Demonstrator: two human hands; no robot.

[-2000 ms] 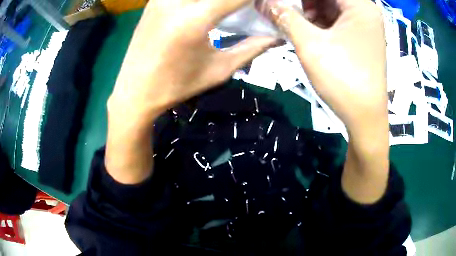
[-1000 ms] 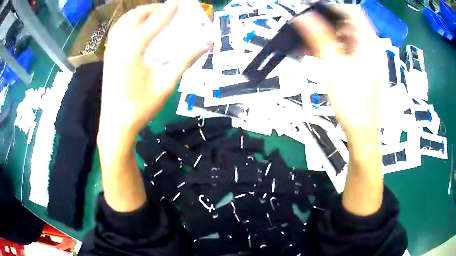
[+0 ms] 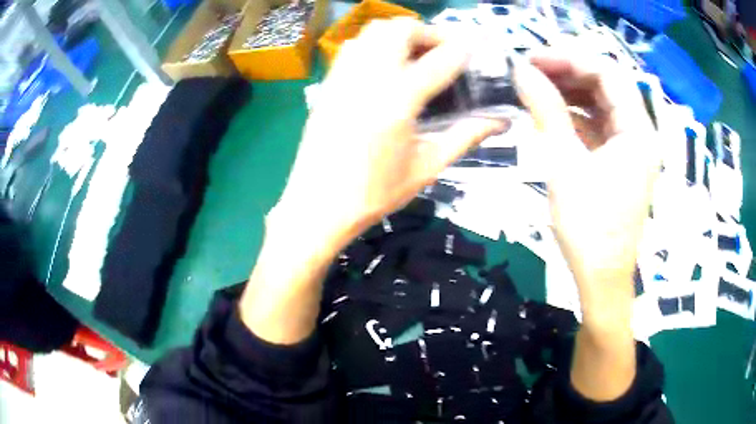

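My left hand [image 3: 365, 141] and my right hand [image 3: 593, 166] are raised close together at the upper middle. Between their fingertips they hold a black watch strap [image 3: 489, 89] with something clear or shiny around it; motion blur hides the details. Loose black watch straps with small silver buckles [image 3: 431, 323] lie in a dark heap below the hands, between my sleeves. White packs with black straps and blue marks [image 3: 680, 306] lie overlapping behind and to the right of my right hand.
A long black row of stacked straps [image 3: 166, 199] and a white row [image 3: 104, 215] lie at the left. Yellow-orange and cardboard boxes of tiny silver parts [image 3: 273, 62] stand at the back left. A blue bin [image 3: 680, 79] is at the back right. Red stool parts [image 3: 91, 348] show lower left.
My hands were apart, with straps dangling from the right and white material in the left; now they have come together around a strap. The view has shifted, showing more of the boxes.
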